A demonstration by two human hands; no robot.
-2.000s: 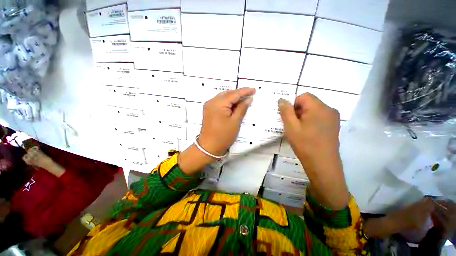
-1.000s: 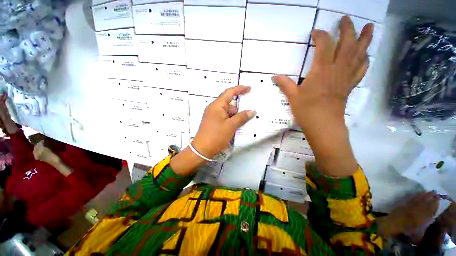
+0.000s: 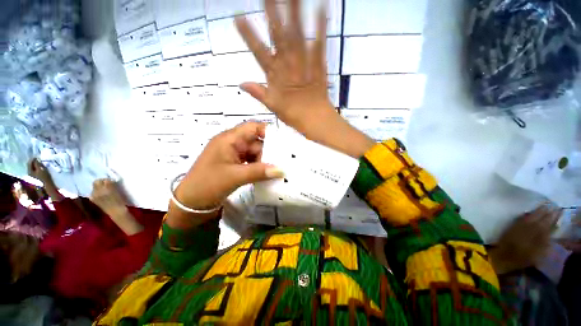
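My left hand [image 3: 223, 162] pinches a white label strip [image 3: 312, 169] between thumb and fingers; the strip bends to the right and shows small black dots and fine print. My right hand [image 3: 295, 73] is spread flat with fingers apart over the white cartons, slightly blurred, its wrist behind the strip's upper edge. White cartons [image 3: 382, 53] lie edge to edge in rows. Those at the left [image 3: 185, 39] carry dots and print; several at the right are blank. The carton faces under my right hand are hidden.
A heap of white pieces [image 3: 54, 95] lies at the far left. A clear bag of black cables [image 3: 525, 54] lies at the upper right. A person in red [image 3: 102, 242] is at the left. Another person's hand [image 3: 529, 239] is at the lower right, near white papers [image 3: 541, 162].
My right hand has moved left from the right-hand cartons, fingers still spread. My left hand has moved left and down with the strip, which now shows raised and bent. The view has shifted.
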